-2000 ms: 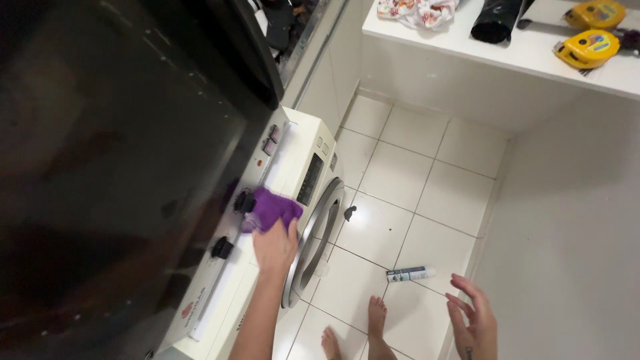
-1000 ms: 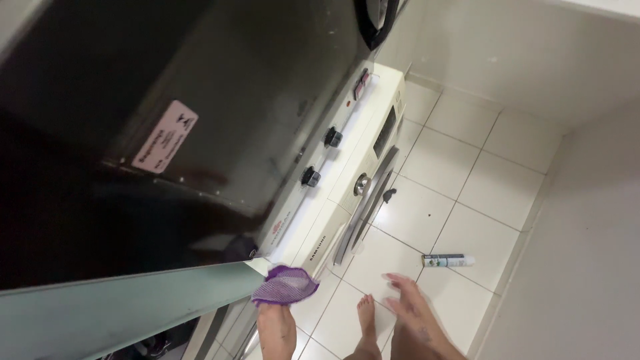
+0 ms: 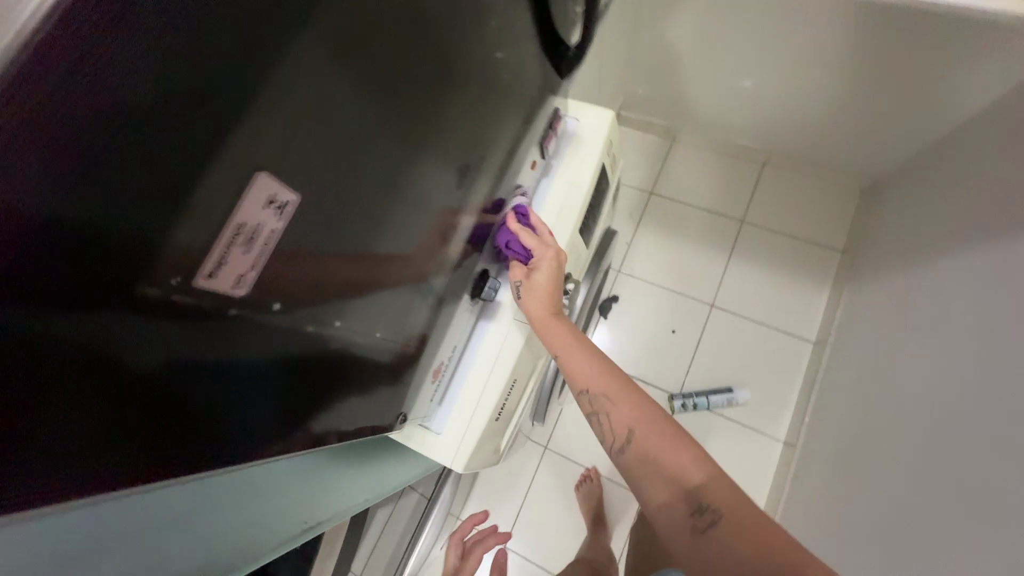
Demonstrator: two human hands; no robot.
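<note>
My right hand (image 3: pixel 540 264) grips a bunched purple cloth (image 3: pixel 514 236) against the white control panel (image 3: pixel 456 352) of an appliance with a dark glossy surface (image 3: pixel 360 176). The cloth sits over the part of the panel between a black knob (image 3: pixel 484 286) and a small reddish mark, and partly hides what is under it. Below the panel is a white Samsung washing machine (image 3: pixel 488 432); my right wrist passes over its front edge. Low in the view my left hand (image 3: pixel 476 548) is empty, its fingers spread and partly cut off by the frame.
On the tiled floor (image 3: pixel 680 264) lie a spray can (image 3: pixel 708 399) and a small dark object (image 3: pixel 608 306). My bare foot (image 3: pixel 590 492) stands at the bottom. A grey wall (image 3: pixel 920 320) rises at right. A pale green panel (image 3: pixel 240 512) edges the lower left.
The purple cloth was in my left hand at the panel's lower end one second ago; now my right hand holds it farther up the panel. My left hand has let go.
</note>
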